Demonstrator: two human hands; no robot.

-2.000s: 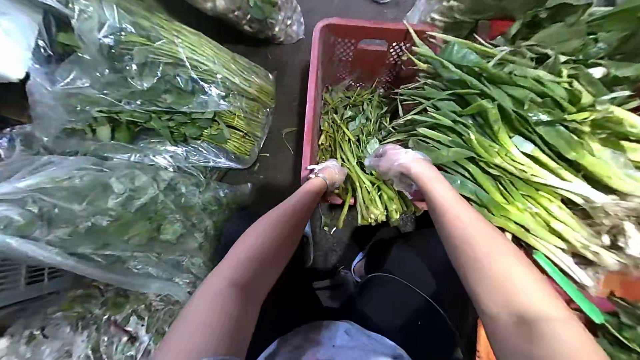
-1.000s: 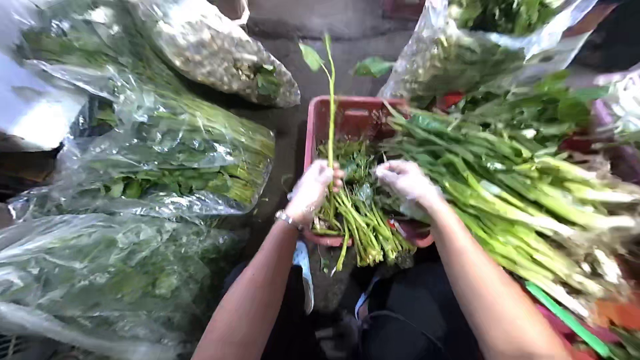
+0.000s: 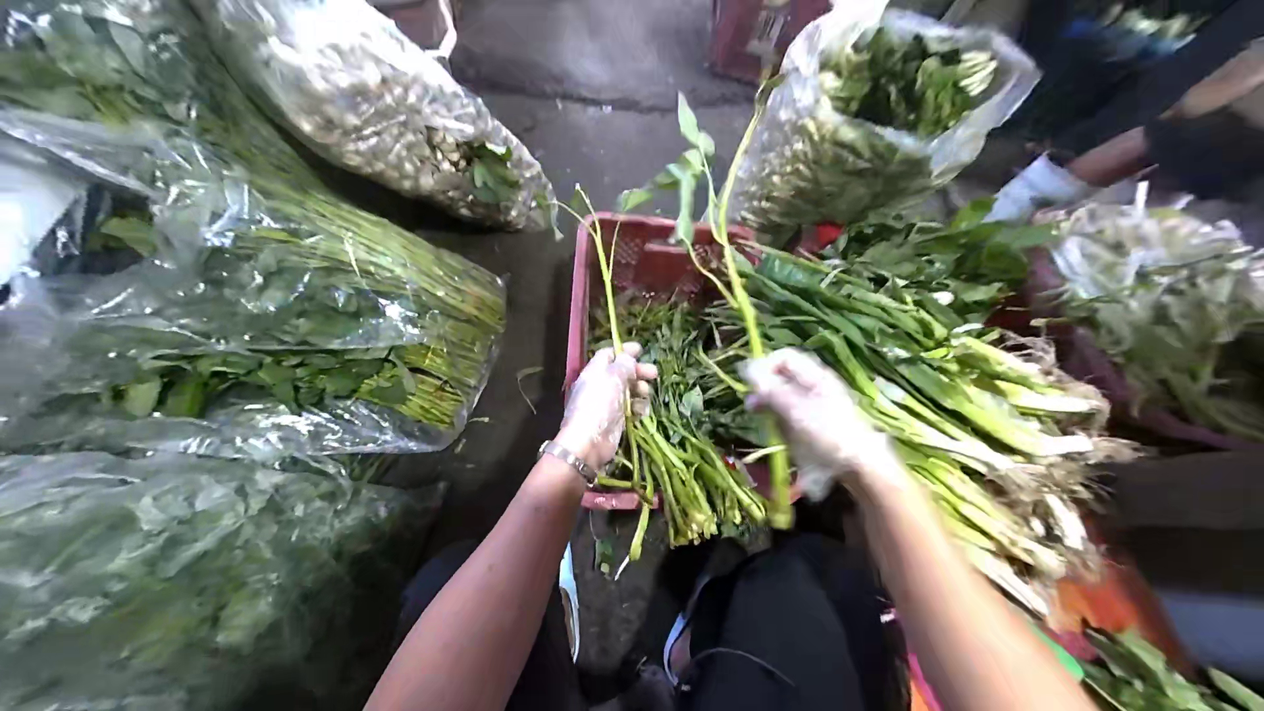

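Observation:
In a clear glove, my left hand (image 3: 600,407) is closed on a thin green stalk (image 3: 606,281) with few leaves, above the left side of a red plastic crate (image 3: 576,326). My right hand (image 3: 812,410), also gloved and somewhat blurred, grips a thicker, longer green stalk (image 3: 743,306) with a few leaves at its top. Between and below the hands lies a pile of leafy green stems (image 3: 691,484) in the crate, cut ends toward me. Long green onions (image 3: 928,395) with roots lie right beside my right hand. Part of the crate is hidden under them.
Clear plastic bags of greens (image 3: 247,355) lie at the left. Behind them is a bag of pale pieces (image 3: 395,109). An open bag of leafy greens (image 3: 879,109) stands at the back right. Another person's gloved hand (image 3: 1037,188) rests near bundled vegetables (image 3: 1165,286) at the far right.
Two seconds ago both hands were low at the pile in the crate. A second ago my left hand held up one stalk; now each hand holds one. The view has shifted.

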